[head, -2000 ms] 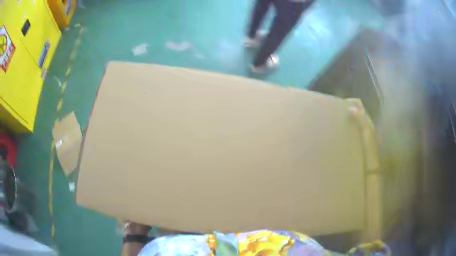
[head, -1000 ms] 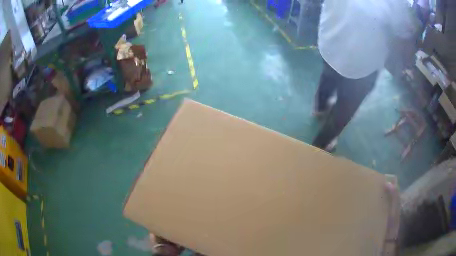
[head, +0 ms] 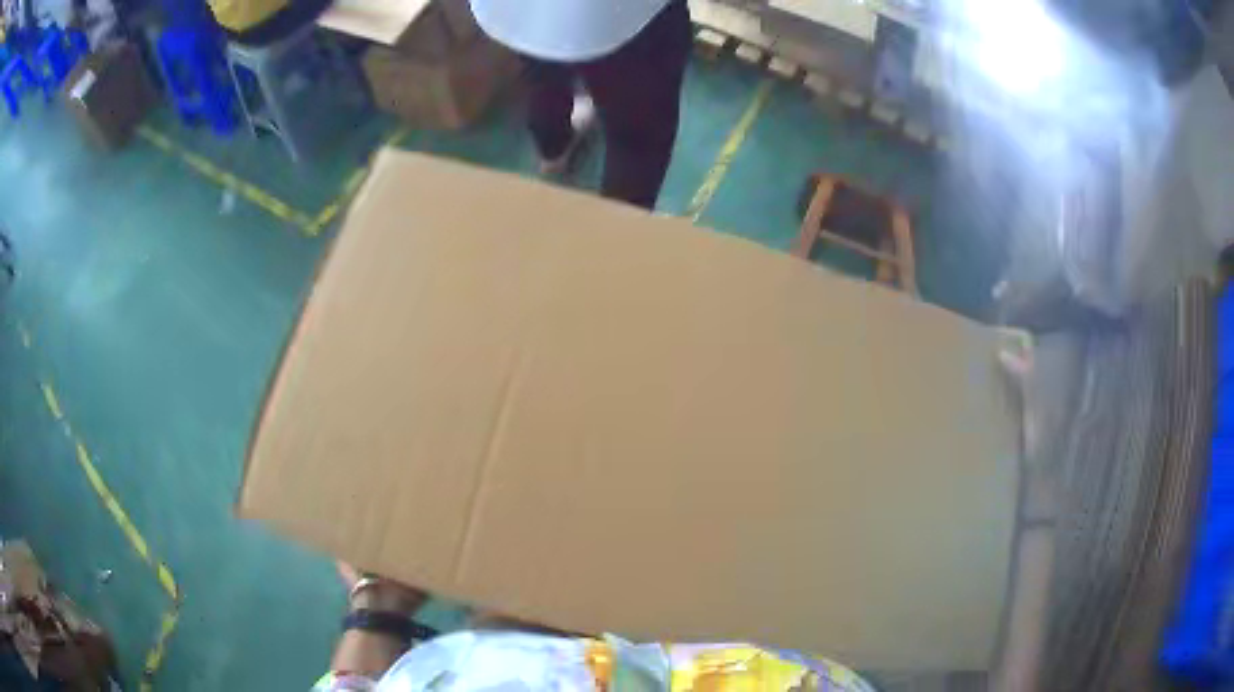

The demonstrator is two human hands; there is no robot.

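A large plain brown shipping carton (head: 650, 433) fills the middle of the view, held against my patterned clothing. A faint crease runs down its left part. My left hand (head: 378, 595), with a dark band at the wrist, is under the carton's near left edge; its fingers are mostly hidden by the carton. My right hand (head: 1014, 354) shows only as blurred fingertips at the carton's far right corner, gripping its edge.
A person in dark trousers (head: 642, 122) stands just beyond the carton. A wooden stool (head: 861, 238) is past its far edge. Stacked flattened cartons (head: 1161, 473) stand at right. Blue stools (head: 198, 75), an open carton (head: 436, 75) and yellow floor lines lie ahead and left.
The view has turned right. The yellow cabinet and blue tray have left the picture; the wooden stool is nearer the middle and the person appears further left. The carton is still held.
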